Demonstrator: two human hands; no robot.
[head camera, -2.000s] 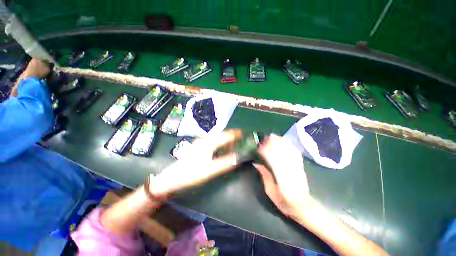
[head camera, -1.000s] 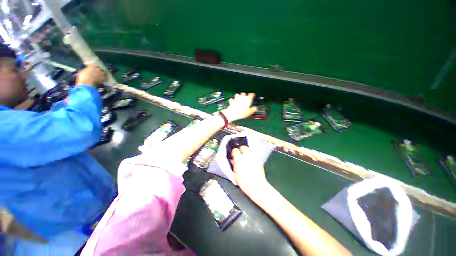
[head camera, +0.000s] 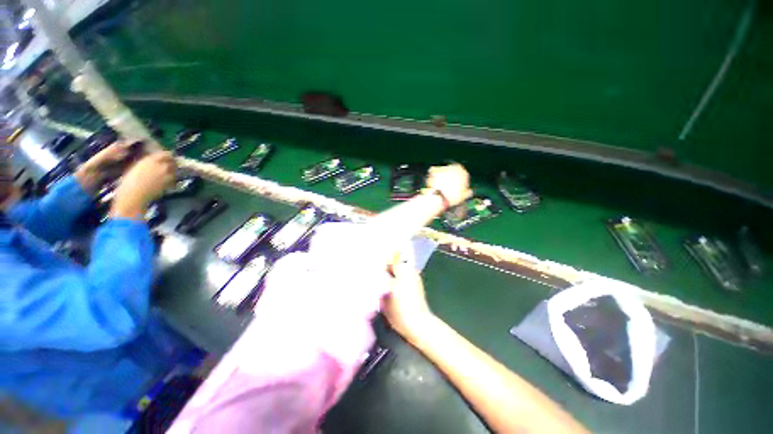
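Observation:
My left hand (head camera: 447, 184) reaches over the edge strip to the green belt and lies over a phone there. Its fingers are blurred, and I cannot tell if they grip it. A phone body (head camera: 470, 214) lies on the belt just below that hand. My right hand (head camera: 405, 292) is at the left white parts bag (head camera: 419, 252), mostly hidden behind my pink left sleeve. I cannot see what its fingertips hold. The right white bag (head camera: 603, 339) stands open with black parts inside. A phone lying near my sleeve (head camera: 373, 361) is mostly covered.
Several phone bodies (head camera: 246, 236) lie on the bench at left. More phones (head camera: 637, 244) are spaced along the belt. The ragged pale edge strip (head camera: 542, 269) runs between bench and belt. A worker in blue sleeves (head camera: 127, 267) works at left. A green panel (head camera: 508, 68) stands behind.
My left hand has moved right along the belt, from the red-edged phone to the neighbouring one. My sleeve now covers most of the left bag. The view has shifted a little.

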